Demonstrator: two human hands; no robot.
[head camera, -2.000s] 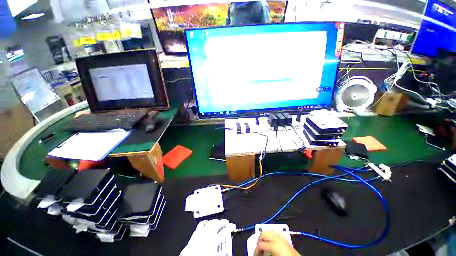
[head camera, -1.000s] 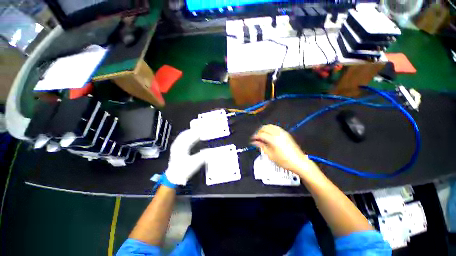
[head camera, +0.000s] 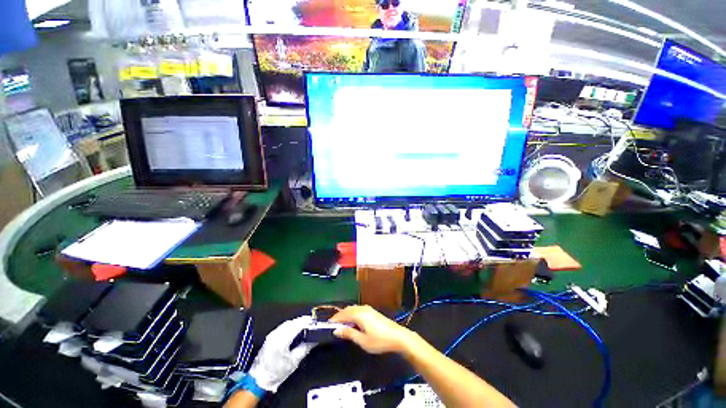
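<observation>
My left hand, in a white glove with a blue band at the wrist, holds one flat unit by its left side. The unit is raised and tilted, with a dark face or edge showing. My bare right hand holds its right side. An orange lead shows at its back edge. Two white units lie on the black mat below: one with a cable at its right edge, and another partly cut off by the picture's bottom. The blue cable loops to the right.
Stacked black units stand at the left. A riser bears adapters and a smaller stack. A black mouse lies inside the blue loop. The large monitor and a smaller screen stand behind. A person's sleeve shows at the right edge.
The upper-left unit has been lifted off the mat and is now between both hands. My right hand has moved left from the other units. The view has tilted up towards the monitors.
</observation>
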